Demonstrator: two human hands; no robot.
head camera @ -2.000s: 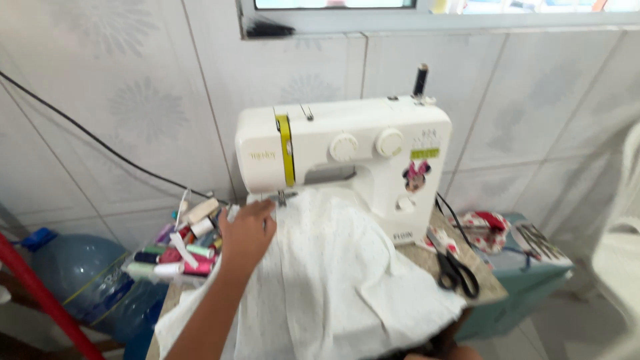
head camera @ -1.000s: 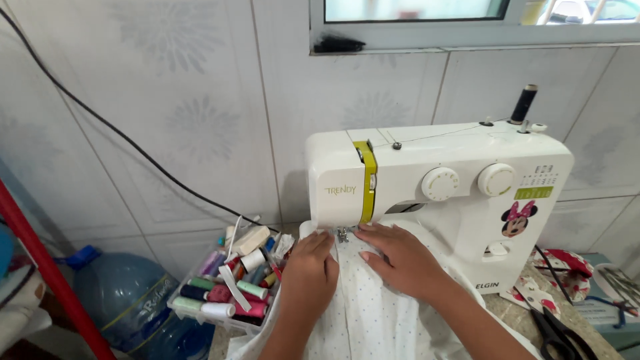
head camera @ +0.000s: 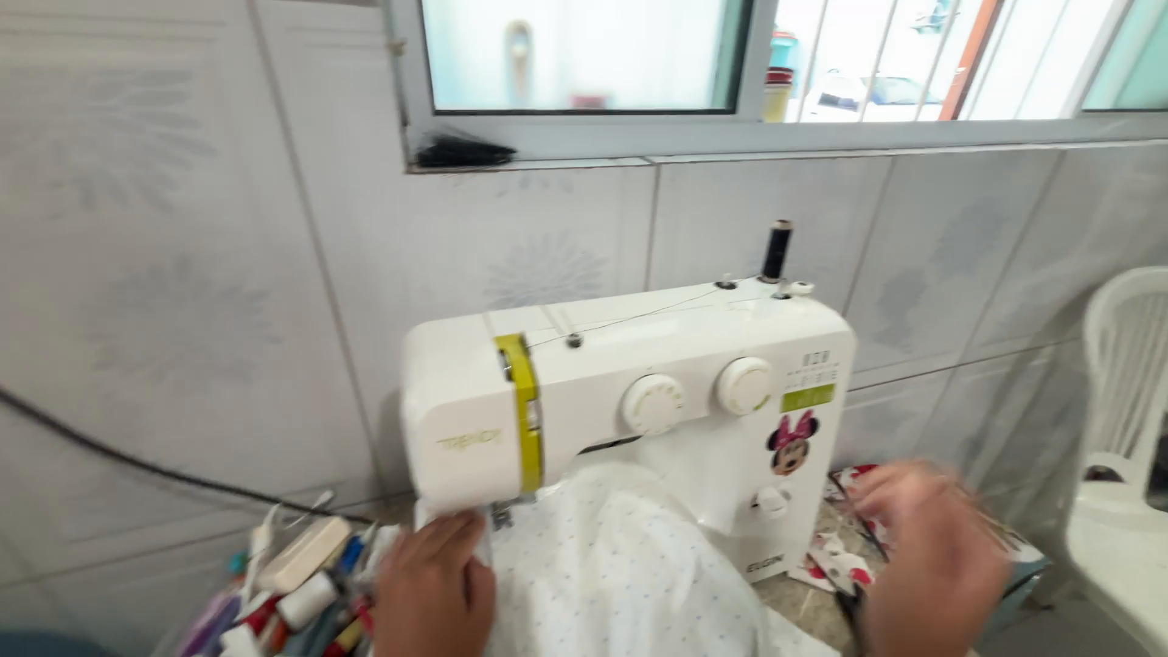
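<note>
A white Elgin sewing machine (head camera: 639, 401) stands against the tiled wall, a spool of black thread (head camera: 776, 251) upright on its top. White cloth with small dots (head camera: 620, 557) lies under the needle area and bunches in front of the machine. My left hand (head camera: 438, 584) rests on the cloth's left edge beside the presser foot (head camera: 502, 516), fingers together. Off the cloth, my right hand (head camera: 931, 547) is blurred, at the machine's right side, above dark-handled scissors (head camera: 850, 607) that it partly hides. Whether it touches them cannot be told.
A container of thread spools (head camera: 306, 598) sits left of the machine. Red-and-white patterned cloth (head camera: 835, 561) lies at its right base. A black cable (head camera: 182, 474) runs along the wall. A white plastic chair (head camera: 1122, 493) stands at the far right, and a window frame (head camera: 584, 137) is above.
My right hand has left the cloth near the needle and moved right, past the machine's right end. My left hand remains by the presser foot. The view has shifted.
</note>
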